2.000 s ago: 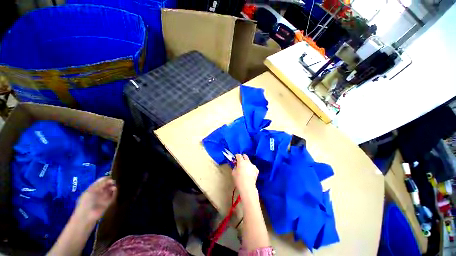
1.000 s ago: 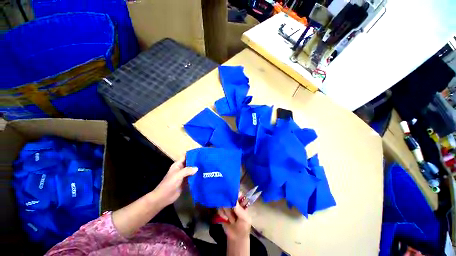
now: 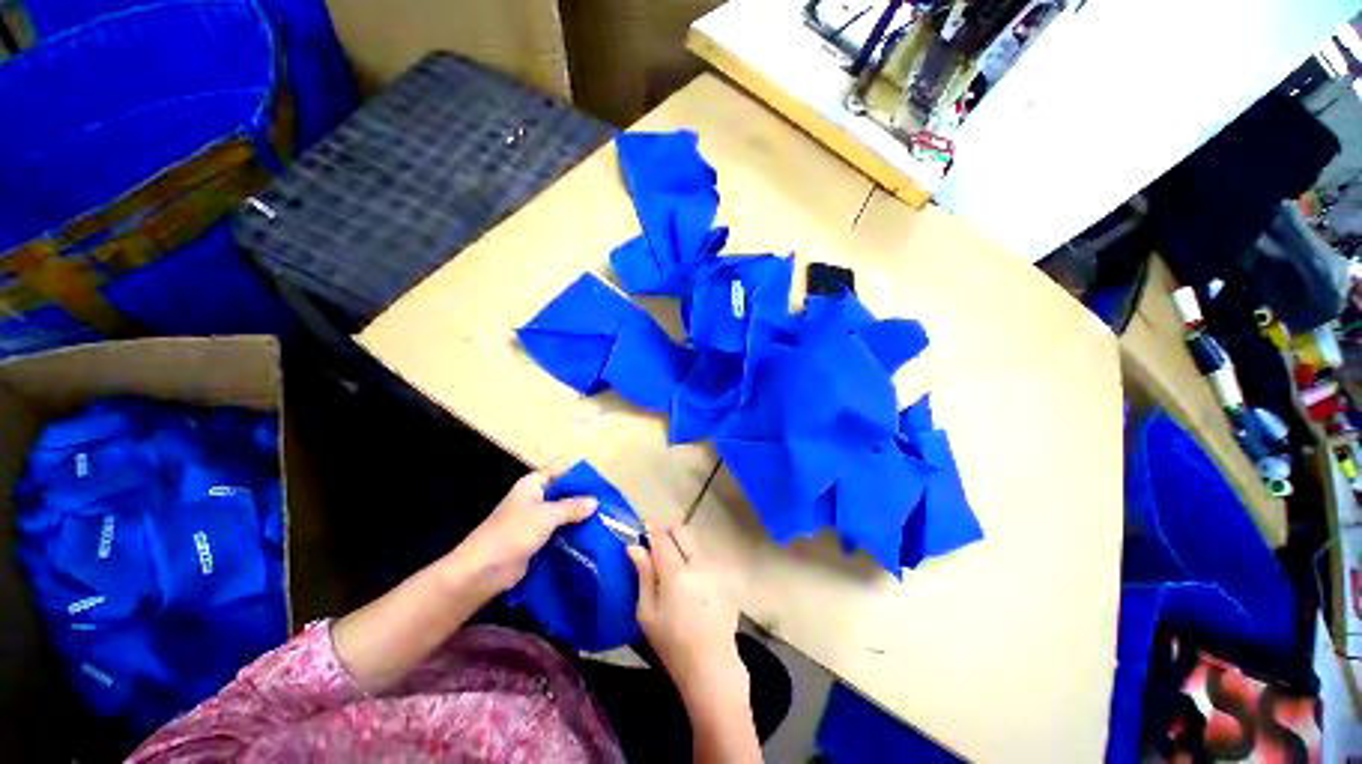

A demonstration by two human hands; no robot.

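Observation:
My left hand (image 3: 526, 525) grips the upper left edge of a blue fabric panel (image 3: 575, 579) with a small white logo, held over my lap at the table's near edge. My right hand (image 3: 683, 594) is at the panel's right edge, closed around the snips (image 3: 619, 527); their silver blades lie across the top of the panel, and the handle is hidden in the hand. A loose pile of blue panels (image 3: 822, 426) lies on the pale table (image 3: 1031, 433), one white logo showing.
A cardboard box of blue panels (image 3: 284, 508) stands at left. Behind it are a blue woven bin (image 3: 135, 164) and a dark grid-topped crate (image 3: 418, 172) beside the table. A small black object (image 3: 829, 278) touches the pile. A sewing machine (image 3: 941, 60) is at the back, thread cones (image 3: 1213, 351) at right.
The panel has tilted and folded in my hands and sits lower and nearer. The snips have moved from below its right corner to its top edge. The view has shifted.

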